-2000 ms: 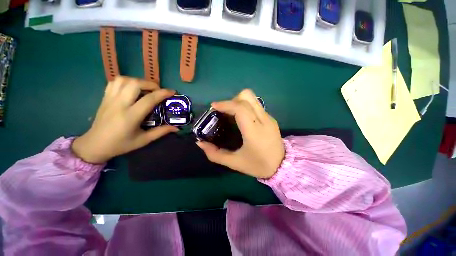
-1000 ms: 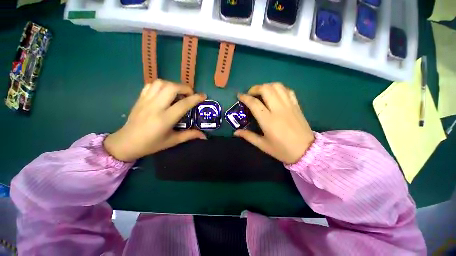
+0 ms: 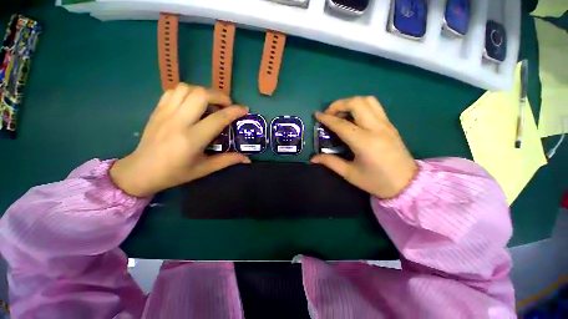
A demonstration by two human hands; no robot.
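Several strapless smartwatches lie in a row on the green mat, backs up, each with a small white label near its lower edge. My left hand [image 3: 180, 140] has thumb and fingers around the watch back [image 3: 250, 133] and covers part of another watch to its left. A further watch [image 3: 287, 135] lies untouched between my hands. My right hand [image 3: 367, 144] holds the rightmost watch [image 3: 328, 140] between thumb and fingers and hides its right part. A black bench pad [image 3: 271, 192] lies just below the row.
A white tray [image 3: 373, 47] with watches in its pockets runs along the top. Orange straps [image 3: 223, 59] lie below its edge. A patterned pouch [image 3: 15, 71] is at the far left. Yellow paper [image 3: 498, 134] with a pen [image 3: 520, 112] lies at the right.
The watch that was tilted in my right hand now lies straight in the row. My right hand has moved right and grips another watch. My left hand stays at the row's left end.
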